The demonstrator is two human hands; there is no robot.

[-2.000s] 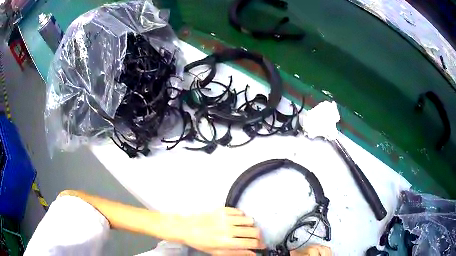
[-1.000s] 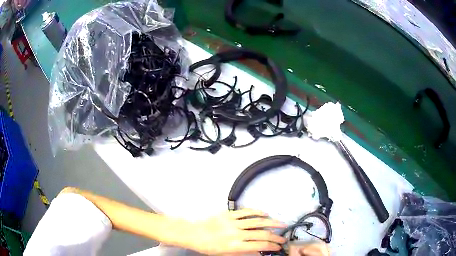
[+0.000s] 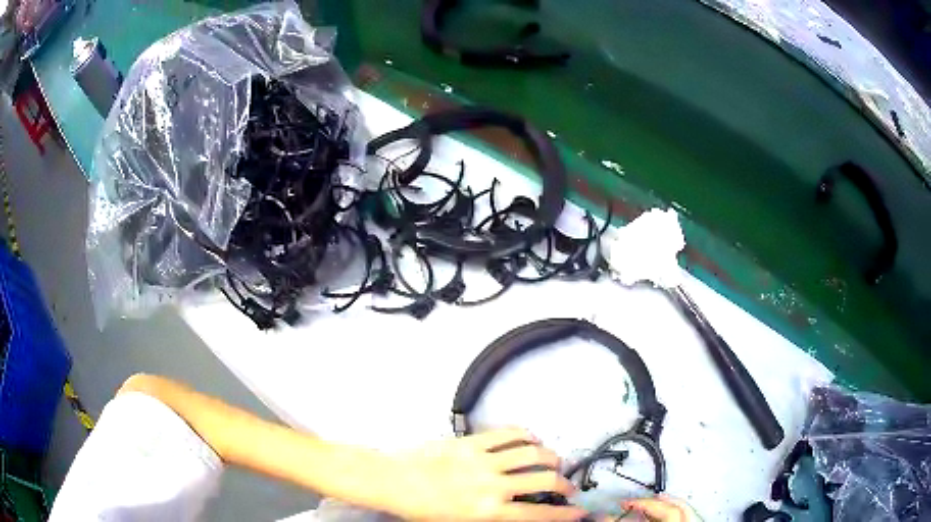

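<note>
A black headband (image 3: 556, 331) lies as an arch on the white work mat (image 3: 337, 372), with a short metallic band near its left end. A thin curved black yoke (image 3: 651, 459) is at its right end. My left hand (image 3: 485, 477) lies over the lower left of the headband, fingers bent around a dark part that it largely hides. My right hand (image 3: 658, 509) is at the bottom edge, mostly cut off, fingertips close to the yoke's lower end. What its fingers hold cannot be made out.
A clear plastic bag (image 3: 163, 184) spills a pile of black yokes (image 3: 291, 194) at left. Another headband (image 3: 551, 168) lies on loose yokes. A black-handled tool (image 3: 730, 367) with a white wad (image 3: 648, 248) lies right. A second plastic bag (image 3: 878, 449) is lower right. Headbands lie on the green belt (image 3: 674, 112).
My left hand has moved right from its earliest position, uncovering the headband's metallic band. My right hand's fingertips have shifted slightly right. The view has shifted slightly.
</note>
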